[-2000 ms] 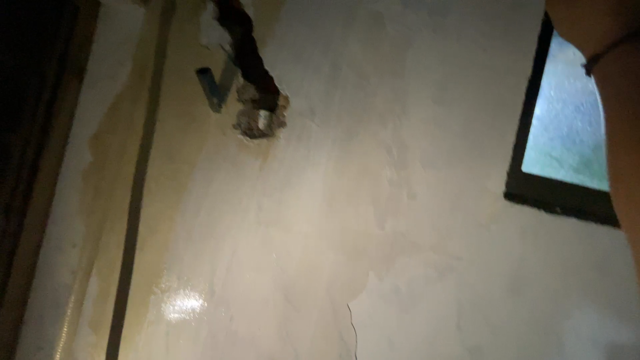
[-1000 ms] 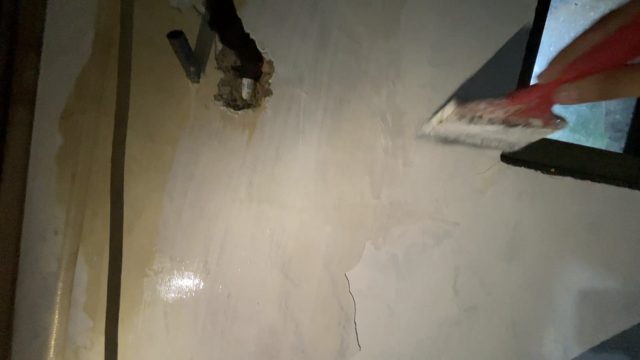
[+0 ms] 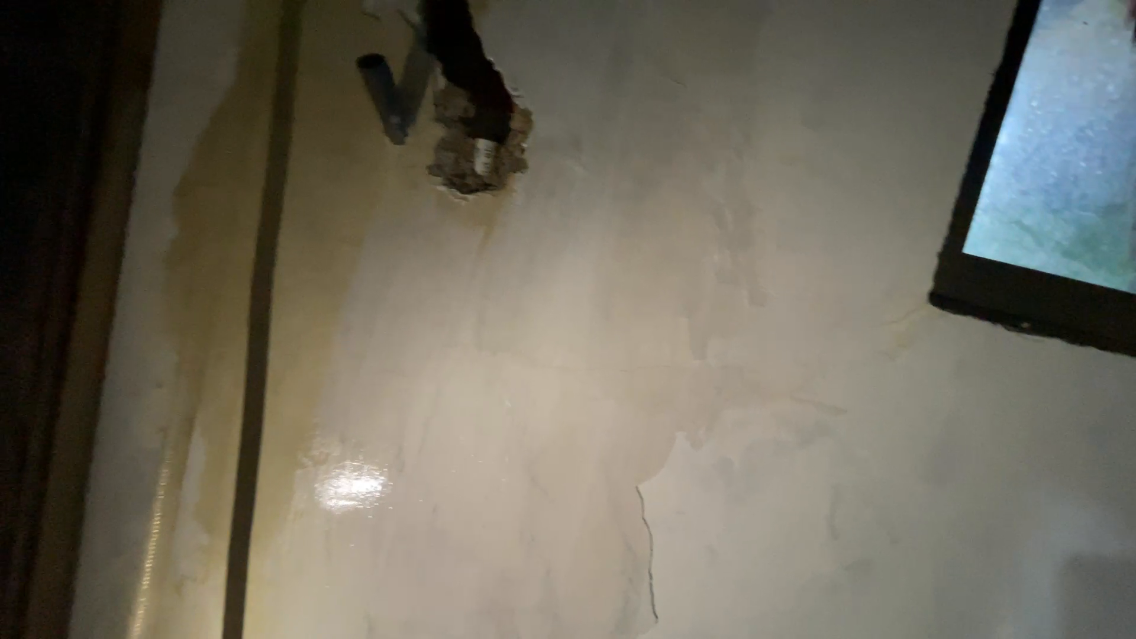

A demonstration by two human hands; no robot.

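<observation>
Neither my left hand nor my right hand shows in the head view. A plastered wall (image 3: 550,373) fills most of it, with cream and beige patches and a shiny wet-looking spot at the lower left. At the upper left a ragged hole (image 3: 457,164) in the plaster holds a short pale pipe end (image 3: 484,156). Just left of the hole a grey pipe stub (image 3: 380,93) sticks out of the wall. Below the middle, a thin crack (image 3: 650,550) runs down beside an uneven plaster edge.
A window (image 3: 1061,160) with a dark frame is set in the wall at the upper right. A narrow dark strip (image 3: 259,328) runs down the left part of the wall. Dark brown woodwork or a dark opening, I cannot tell which, borders the far left.
The hand with the red-handled, plaster-smeared tool, seen near the window one second ago, has left the view. The arm seen at the right edge before that is also gone.
</observation>
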